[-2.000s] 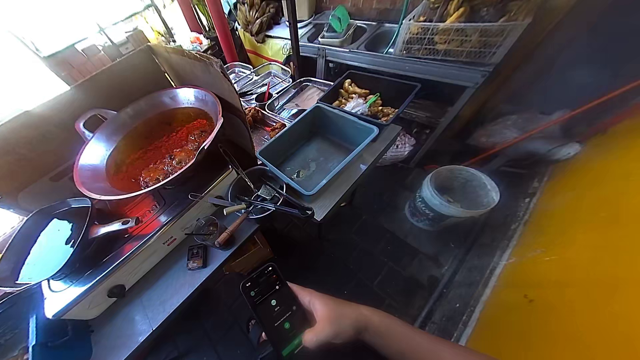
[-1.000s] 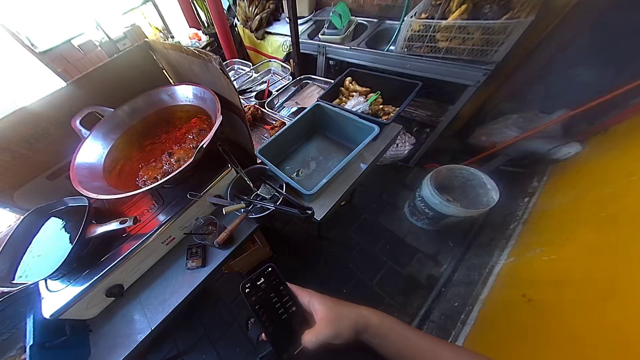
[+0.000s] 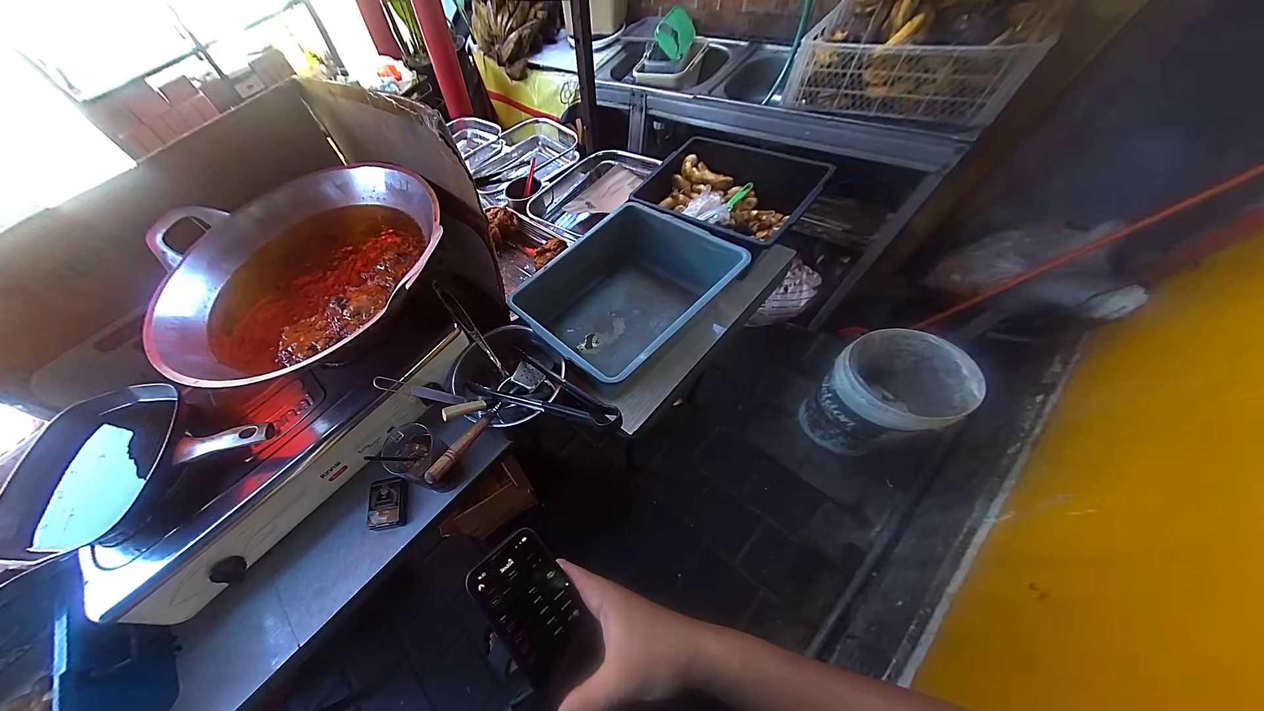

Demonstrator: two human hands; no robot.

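Note:
A black smartphone (image 3: 533, 612) with a lit dark screen is gripped in my right hand (image 3: 622, 632), low in the middle of the view. My left hand is out of sight. Up and left of the phone, a Rinna-type gas stove (image 3: 296, 513) bears a large metal wok (image 3: 188, 326) of reddish oil with food frying in it. A dark frying pan (image 3: 158, 434) stands on the nearer burner. Beside the stove lie a small dark box or device (image 3: 387, 504), a glass cup (image 3: 410, 449) and a wooden-handled utensil (image 3: 456, 449).
A grey-blue plastic tub (image 3: 632, 286) stands beside a metal bowl holding tongs (image 3: 568, 400). Behind it, a black tub (image 3: 731, 158) holds peeled bananas or similar food. On the dark tiled floor is a white bucket (image 3: 859, 395). A yellow surface (image 3: 1116, 513) borders the right side.
The phone's screen shows a different display from the one two seconds ago. My right hand stays around the phone in about the same place.

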